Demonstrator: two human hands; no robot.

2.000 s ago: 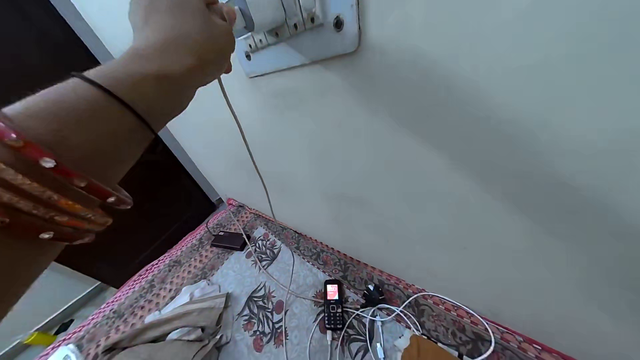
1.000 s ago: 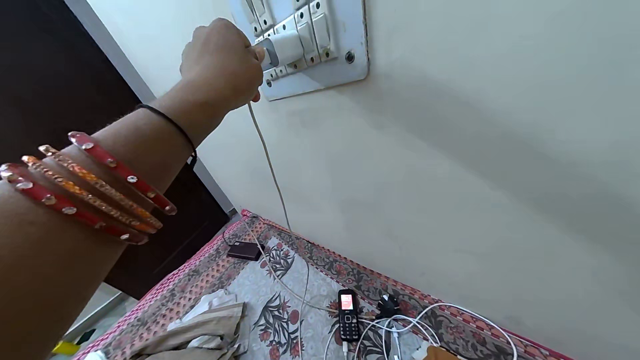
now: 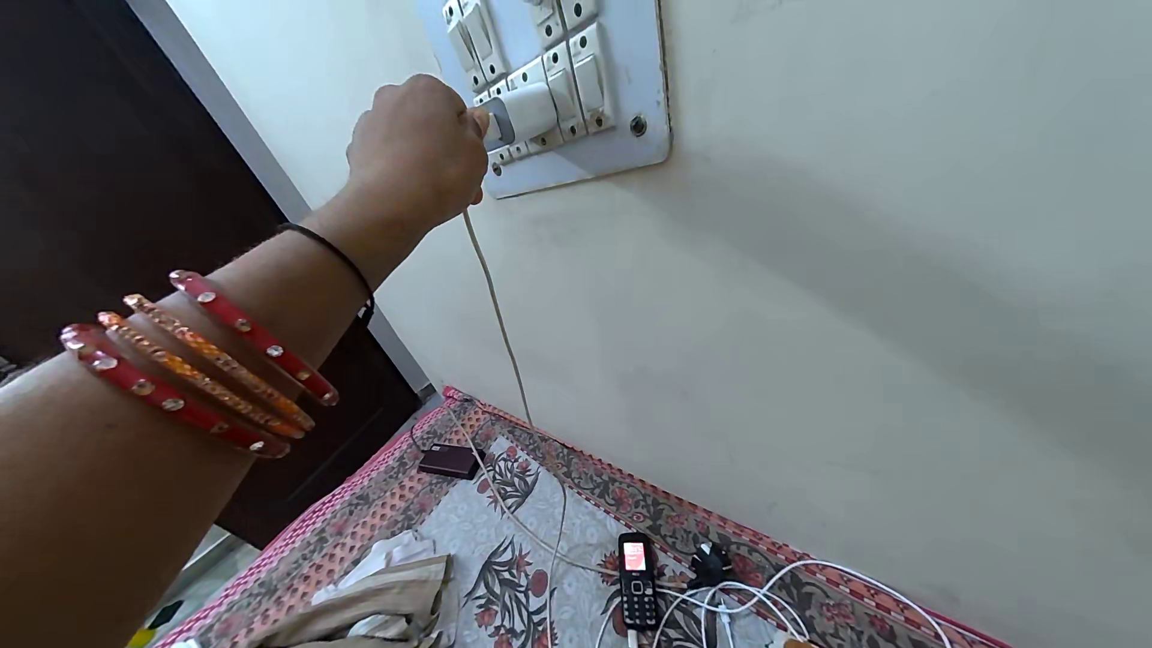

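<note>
My left hand (image 3: pixel 418 148), with bangles and a black band on the arm, reaches to the switchboard (image 3: pixel 585 162) on the wall. Its fingers grip the cable end at a white charger adapter (image 3: pixel 531 112), which sits against the board's lower row. A pale cable (image 3: pixel 497 306) hangs from beneath the hand to the bed. On the floral bedsheet lies a keypad phone (image 3: pixel 638 580) with its screen lit and a cable at its bottom end. My right hand is out of view.
White cables (image 3: pixel 837 565) and a black plug (image 3: pixel 711 564) lie right of the phone. A dark rectangular device (image 3: pixel 450 461) rests near the bed corner. Crumpled cloth (image 3: pixel 387 598) is at the near left. A dark door (image 3: pixel 135 180) stands beyond the arm.
The view has shifted, bringing more of the switchboard and the bangled forearm into sight. My left hand stays at the adapter throughout.
</note>
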